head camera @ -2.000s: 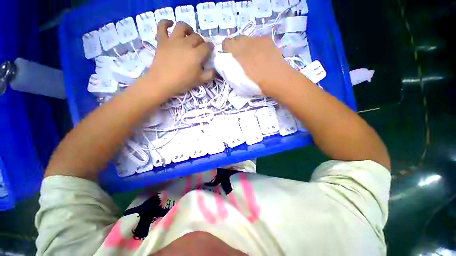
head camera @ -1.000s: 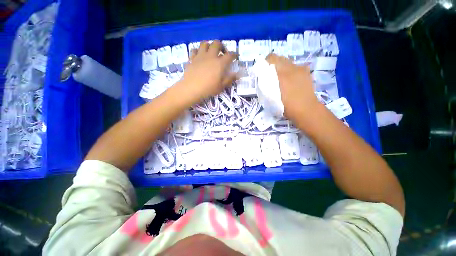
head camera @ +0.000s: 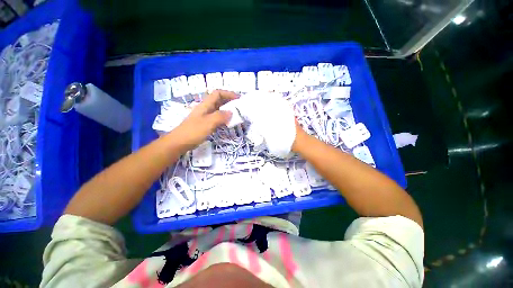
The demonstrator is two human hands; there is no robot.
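A blue tote (head camera: 264, 55) in front of me holds white power adapters (head camera: 242, 83) in rows along its back and front edges, with white cables (head camera: 242, 163) tangled in the middle. My left hand (head camera: 211, 121) holds a white adapter (head camera: 232, 112) between thumb and fingers above the cables. My right hand (head camera: 295, 135) is mostly hidden under a crumpled white cloth (head camera: 273, 121), which it holds against or close beside that adapter. The fingers of the right hand cannot be seen.
A white bottle (head camera: 104, 109) with a silvery cap stands left of the tote. Another blue tote (head camera: 48, 163) with adapters and cables is at the far left. A small white scrap (head camera: 405, 139) lies on the dark green surface to the right.
My left hand has left the back row and now holds an adapter nearer the middle. The cloth is spread over my right hand and has moved left to the adapter. The view has shifted.
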